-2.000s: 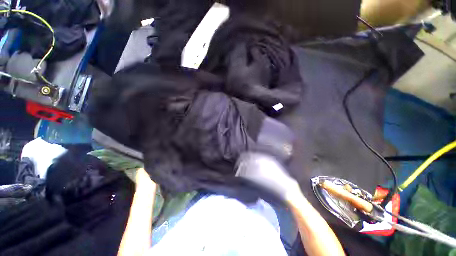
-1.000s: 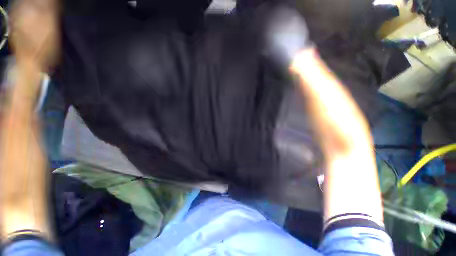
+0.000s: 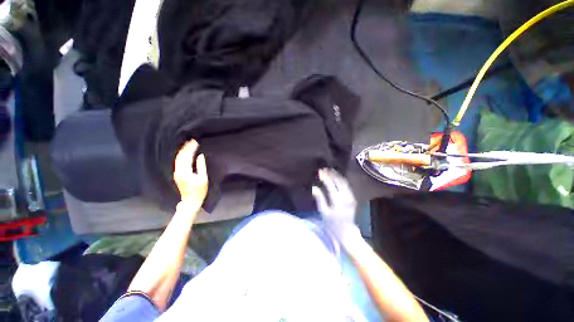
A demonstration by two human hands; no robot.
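A black garment (image 3: 264, 141) lies in folds over the padded form, whose rounded dark left end (image 3: 88, 156) shows bare. My bare left hand (image 3: 191, 173) rests on the garment's near left part, thumb and fingers apart. My right hand (image 3: 335, 198), in a thin grey glove, is at the garment's near right edge, fingers spread; whether it touches the cloth is unclear. The silver steam iron (image 3: 396, 165) with a tan handle lies right of the garment, its tip pointing left, partly on a red and white rest (image 3: 461, 165).
More black cloth (image 3: 226, 38) is bunched beyond the form, beside a white bar (image 3: 140, 44). A yellow hose (image 3: 488, 66), white hoses (image 3: 528, 160) and a black cord (image 3: 393, 83) run to the iron. Dark cloth (image 3: 472, 251) lies at lower right, green sacking (image 3: 519, 151) at right.
The garment, spread wide with both arms reaching far out a second ago, now lies folded over the form. Both hands have come back close to me. The iron shows again.
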